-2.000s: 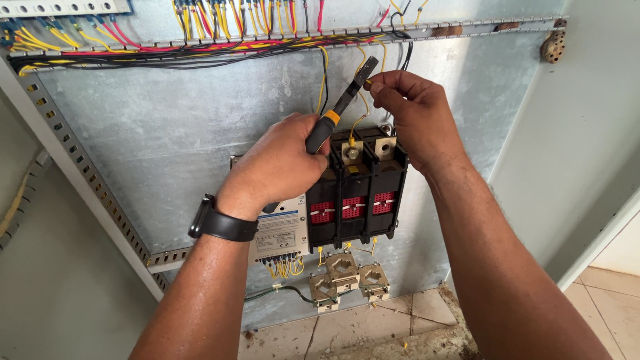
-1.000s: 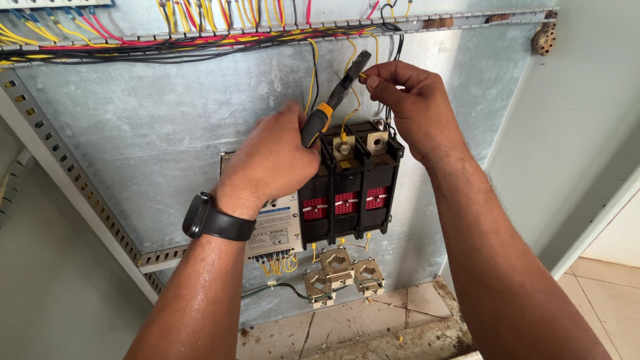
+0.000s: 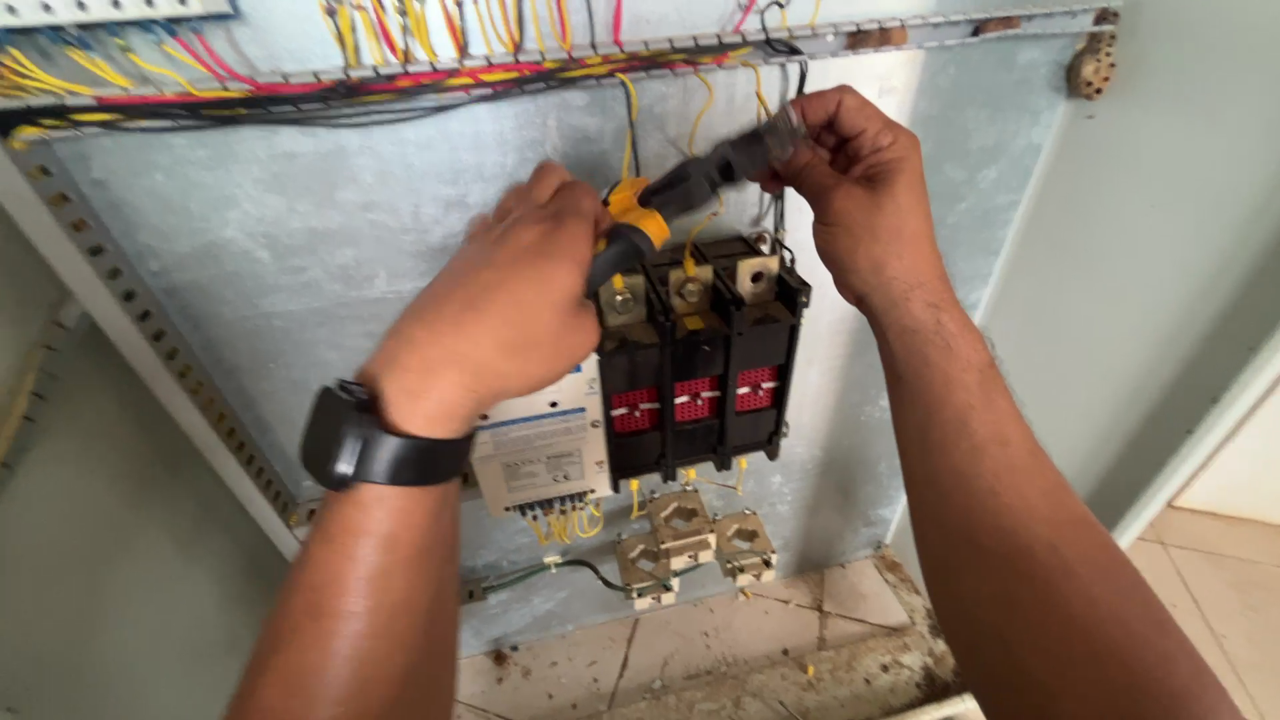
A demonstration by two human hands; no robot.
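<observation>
My left hand (image 3: 500,290), blurred and with a black watch on its wrist, is closed on the black and yellow handles of a hand tool (image 3: 700,185), perhaps a crimper or pliers. The tool's dark, blurred head points up and right to the fingertips of my right hand (image 3: 850,180). Those fingertips are pinched together beside a yellow wire (image 3: 758,90); what lies between them is hidden. Below stands a black three-pole switching unit (image 3: 700,370) with red grilles and bolted metal terminals. A second yellow wire (image 3: 695,240) ends at its middle terminal.
Bundled wires (image 3: 400,90) run along a slotted rail across the top. Beside the black unit is a beige labelled module (image 3: 545,450). Several current transformers (image 3: 683,520) hang low on the metal back plate (image 3: 300,250). A slotted upright (image 3: 130,300) is at the left, a grey side panel (image 3: 1130,250) at the right.
The tool's head has come over to the right fingertips and now overlaps them, where a gap showed before. My left hand has turned with it. The right hand stays pinched.
</observation>
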